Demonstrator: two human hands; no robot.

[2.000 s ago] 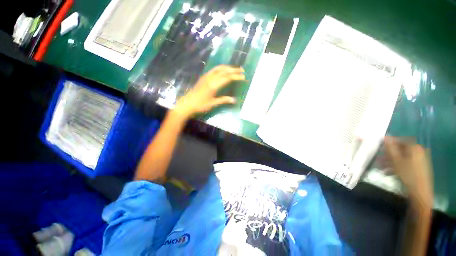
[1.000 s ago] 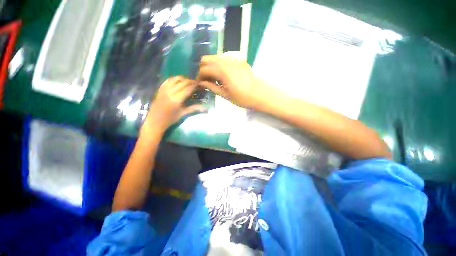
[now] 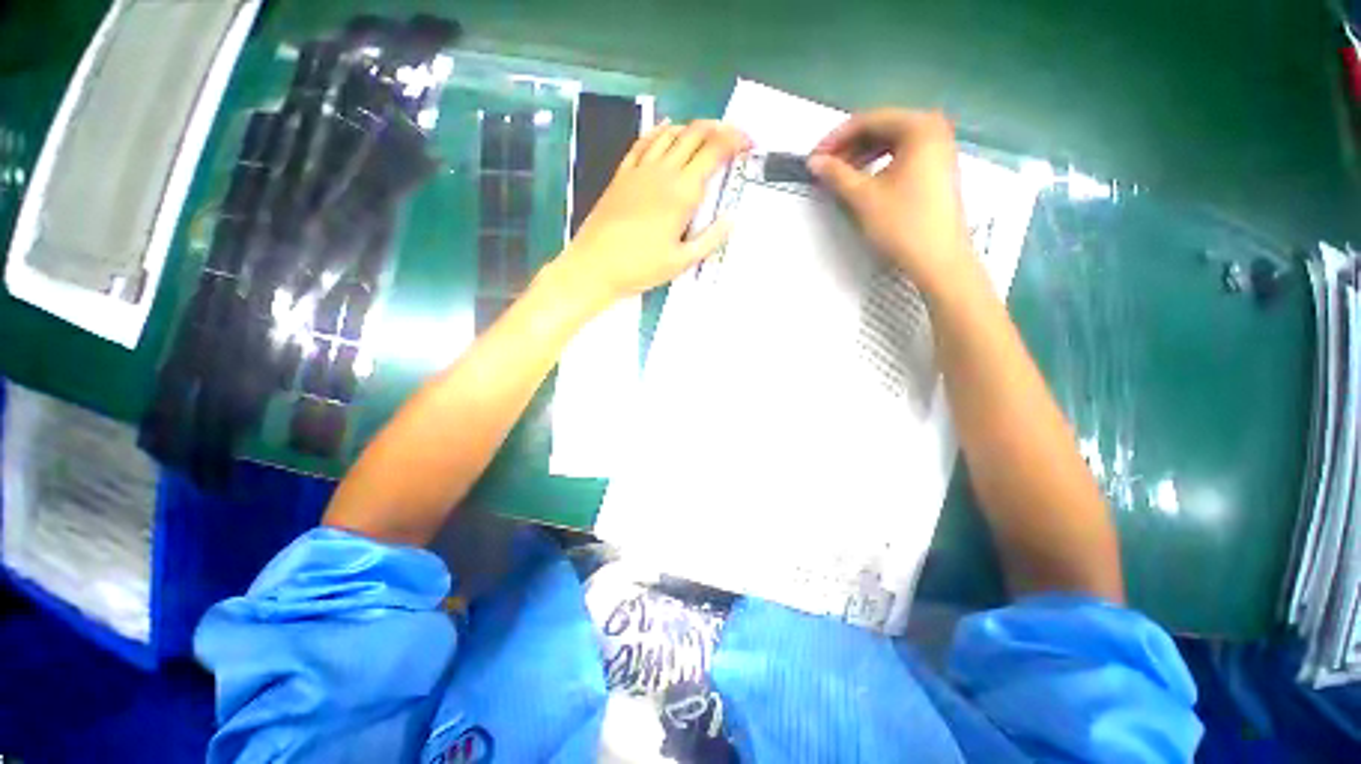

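Observation:
A large white panel (image 3: 776,403) lies on the green bench in front of me, with grey dots and line marks. A small black adhesive pad (image 3: 788,167) is at its far edge, near the far left corner. My right hand (image 3: 896,179) pinches the pad's right end between thumb and fingers. My left hand (image 3: 657,209) rests at the panel's far left corner, its fingertips near the pad's left end; whether they touch the pad cannot be told. A white strip with a black end (image 3: 597,373) lies left of the panel, partly under my left hand and forearm.
Glossy black pad sheets (image 3: 284,254) spread at left, with a narrower one (image 3: 505,209) beside the strip. A framed panel (image 3: 127,149) lies far left, above a blue bin (image 3: 157,552) of pale sheets. Clear film (image 3: 1097,343) lies right of the panel. A panel stack (image 3: 1325,463) stands far right.
Both hands have moved from the black sheets at left to the panel's far edge. A black pad is now in my right hand. The camera view has shifted right.

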